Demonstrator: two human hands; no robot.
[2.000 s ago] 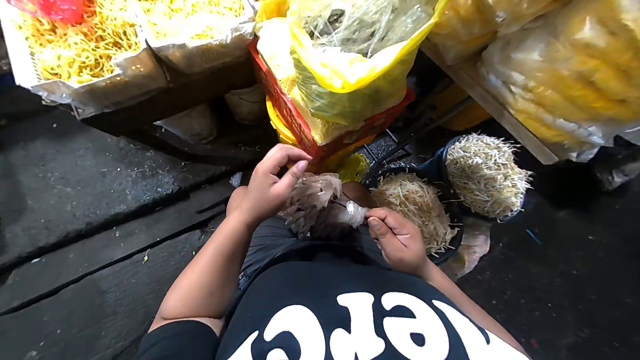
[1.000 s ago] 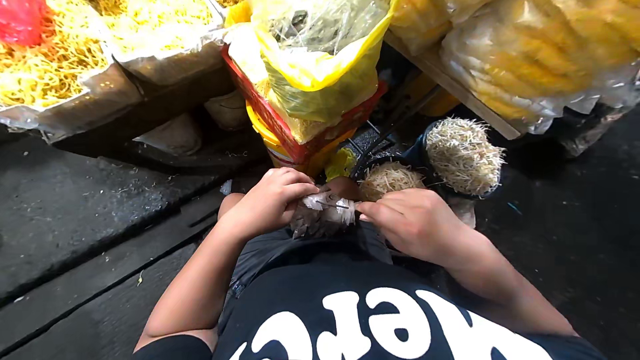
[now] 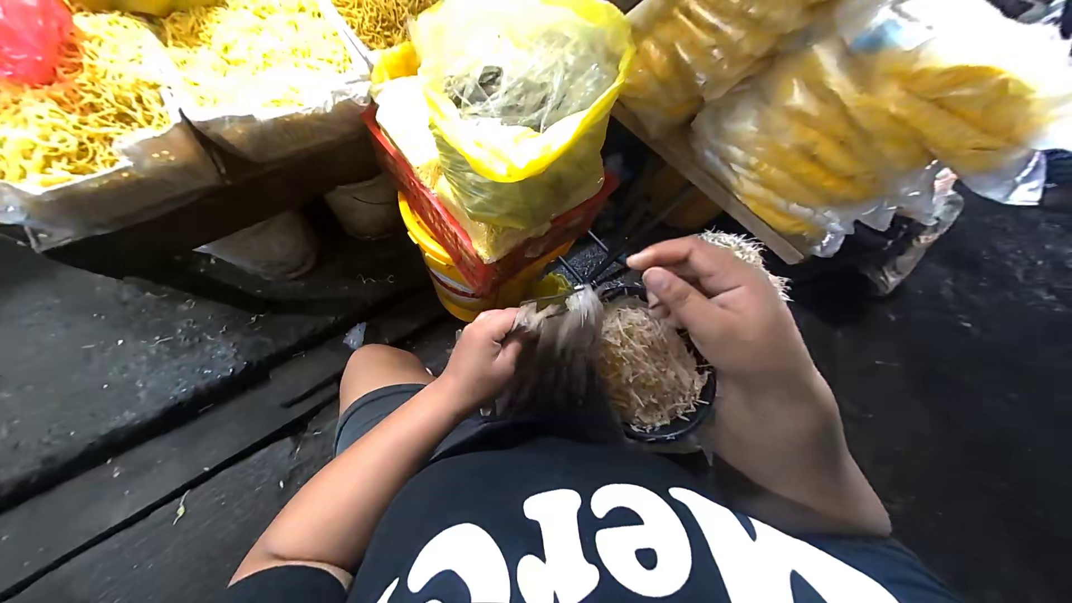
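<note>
A blurred bundle of thin greyish plastic bags (image 3: pixel 557 352) hangs over my lap, its upper edge pinched between the thumb and fingers of my left hand (image 3: pixel 487 356). A thin wire or stick seems to run along that edge. To the right, my right hand (image 3: pixel 724 301) is raised beside the bundle, apart from it, with fingers curled and thumb near the index finger; whether something thin is between them cannot be told. Below and left of that hand stands a dark tub (image 3: pixel 670 431) filled with bean sprouts (image 3: pixel 649 364).
Trays of yellow noodles (image 3: pixel 251 59) are at upper left. A yellow plastic bag (image 3: pixel 523 159) sits over a red crate (image 3: pixel 486 272) and a yellow bucket (image 3: pixel 452 289) ahead. Bagged yellow goods (image 3: pixel 837 142) lie on a wooden-edged stand at upper right. More sprouts (image 3: pixel 745 251) show behind my right hand.
My right hand was at the bundle a second ago; it is now up and away from it. The bundle hangs lower and more spread out from my left hand.
</note>
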